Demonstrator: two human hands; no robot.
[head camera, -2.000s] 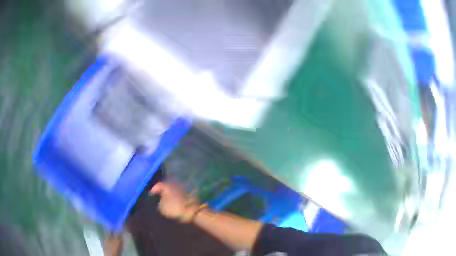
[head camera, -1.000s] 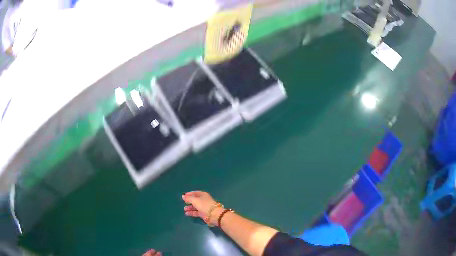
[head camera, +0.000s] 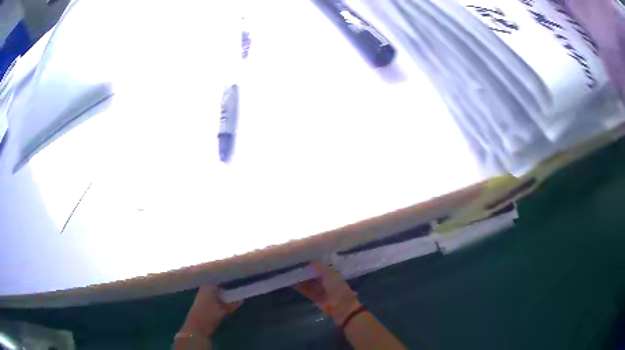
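A tablet stack (head camera: 271, 283), white layered edge with a thin dark top, lies on the green bench just under the front edge of the white shelf. My left hand (head camera: 205, 313) grips its left end. My right hand (head camera: 330, 292) grips its right end, thumb near the top. The shelf edge hides most of the stack. A second tablet stack (head camera: 387, 256) stands right beside it, and a third stack (head camera: 478, 230) is farther right, partly under a yellow tag (head camera: 473, 208).
The white shelf (head camera: 288, 178) fills the upper view. On it lie a grey marker pen (head camera: 227, 123), a black marker (head camera: 363, 37), crumpled clear film or bags (head camera: 473, 82), papers with dark writing (head camera: 548, 27) and a flat pale pouch (head camera: 62, 123) at left. Pink material (head camera: 603, 31) is at the upper right.
The view has moved up and forward over the shelf. Both hands have come to the leftmost stack and taken hold of its ends; before, my right hand was empty over the bench.
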